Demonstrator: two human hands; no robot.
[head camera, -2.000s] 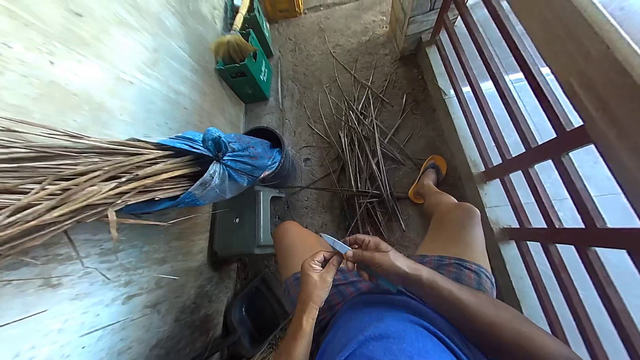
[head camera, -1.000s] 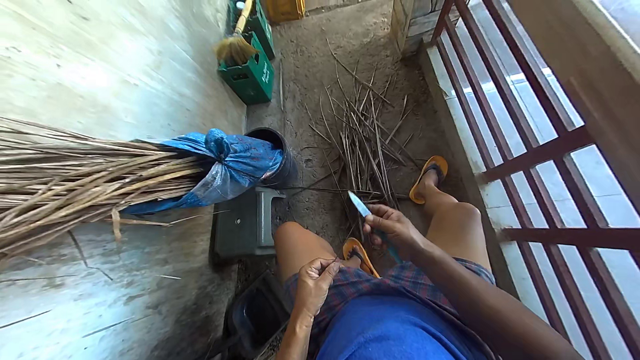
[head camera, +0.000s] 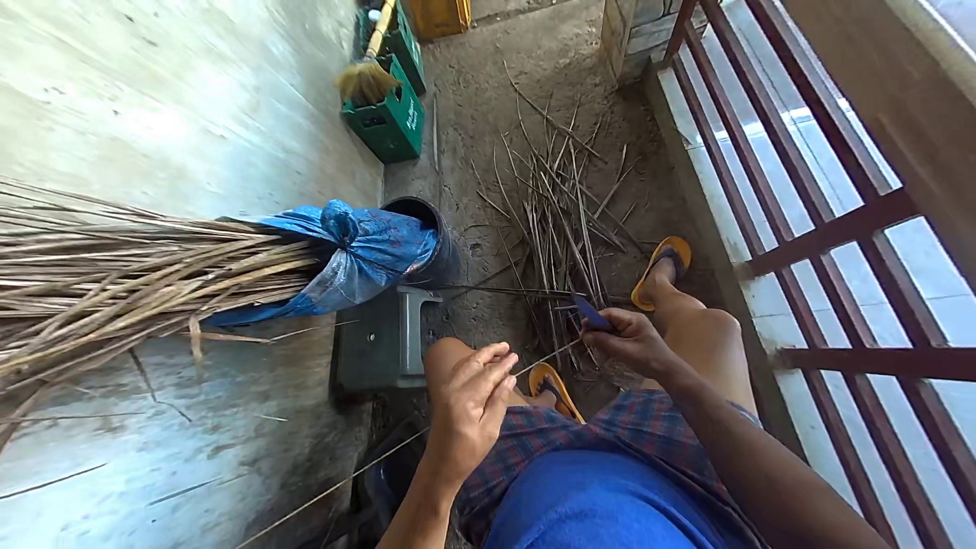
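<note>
My right hand (head camera: 624, 335) is closed around a knife, whose bluish blade (head camera: 591, 313) points up and left. A thin pale midrib strip (head camera: 550, 354) runs from beside that hand, past my left hand (head camera: 474, 393), and down to the lower left. My left hand is raised over my thigh with its fingers extended close together; whether it pinches the strip cannot be told. Beyond both hands, a loose pile of dry brown leaf strips (head camera: 560, 221) lies on the floor. To the left, a thick bundle of dry strips (head camera: 152, 282) has its end wrapped in a blue plastic sheet (head camera: 374, 244).
The wrapped end rests at a dark bucket (head camera: 450, 255), beside a dark green plastic stool (head camera: 381, 343). Green crates (head camera: 393, 126) with a soft broom (head camera: 368, 80) stand by the wall. A reddish-brown railing (head camera: 831, 232) borders the right. My sandalled feet flank the pile's near end.
My left hand has risen from my lap, its fingers now extended. The knife blade, upright and bright a second ago, now looks darker and leans left. A long pale strip now shows across the lower left.
</note>
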